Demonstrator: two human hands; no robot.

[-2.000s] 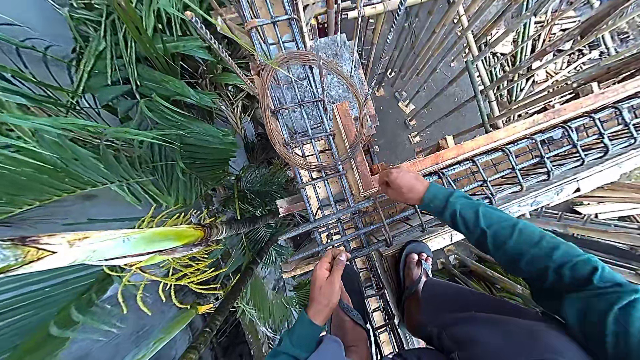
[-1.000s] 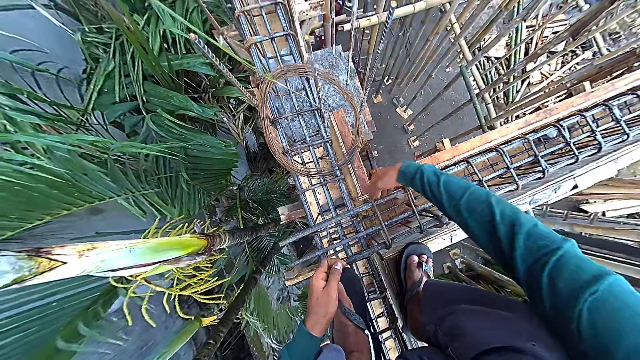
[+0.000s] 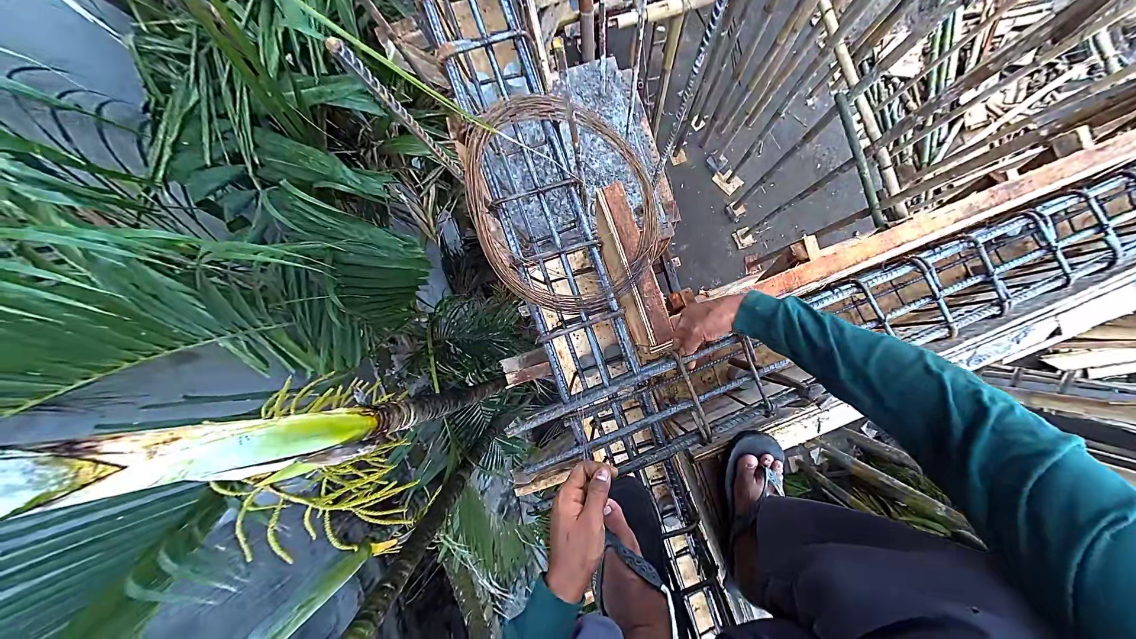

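A large loose coil of thin tie wire [image 3: 486, 209] lies over a rebar cage [image 3: 555, 235] and a short wooden board [image 3: 632, 257]. My right hand [image 3: 703, 327] reaches to the corner where the rebar cages cross, at the board's lower end; its fingertips are at the bars, and whether they hold anything is hidden. My left hand [image 3: 579, 519] is near my left foot, just below the crossing bars, thumb and index finger pinched together. A thin wire seems to run up from that pinch, but it is too fine to be sure.
My sandalled feet [image 3: 753, 466] stand on the beam formwork around the cage. A long formwork board [image 3: 941, 226] edges the cage at right. Bamboo poles [image 3: 856, 115] rise from the floor far below. Palm fronds [image 3: 302, 257] and a palm trunk [image 3: 266, 442] fill the left; upright rebar [image 3: 390, 102] sticks up.
My right hand has moved left along the bars to the end of the short board, its arm reaching farther across. My left hand stays low, near my left foot.
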